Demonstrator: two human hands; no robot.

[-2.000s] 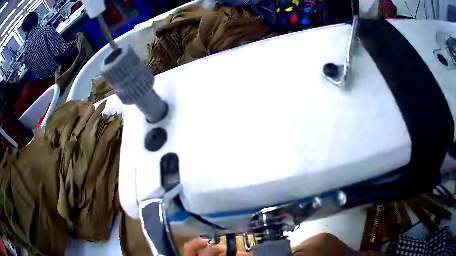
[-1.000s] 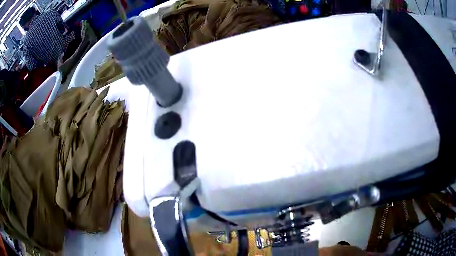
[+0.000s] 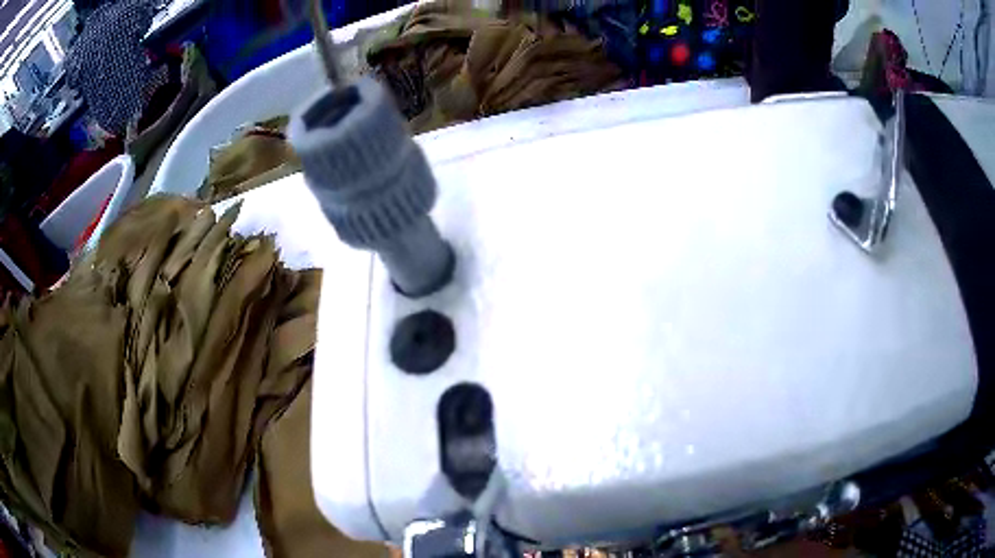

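The white sewing machine head (image 3: 676, 305) fills most of the view and hides the needle area. A ribbed grey screw (image 3: 366, 164) stands upright on its left end. The shiny take-up lever guard (image 3: 442, 536) is cut off by the bottom edge. A flat brown fabric panel (image 3: 295, 490) shows left of the machine head, partly hidden by it. The ruffled bundle of cut brown panels (image 3: 186, 371) lies further left. Neither of my hands can be made out.
A white tub (image 3: 180, 164) behind the machine holds more brown pieces (image 3: 502, 60). A bent wire thread guide (image 3: 873, 234) and a black band (image 3: 960, 196) are at the machine's right. A person in checked clothing (image 3: 115, 65) is at the far upper left.
The view has shifted, so the machine head sits lower and further right. The fingers and skin seen earlier at the bottom edge are no longer distinguishable. More of the brown panel shows at left.
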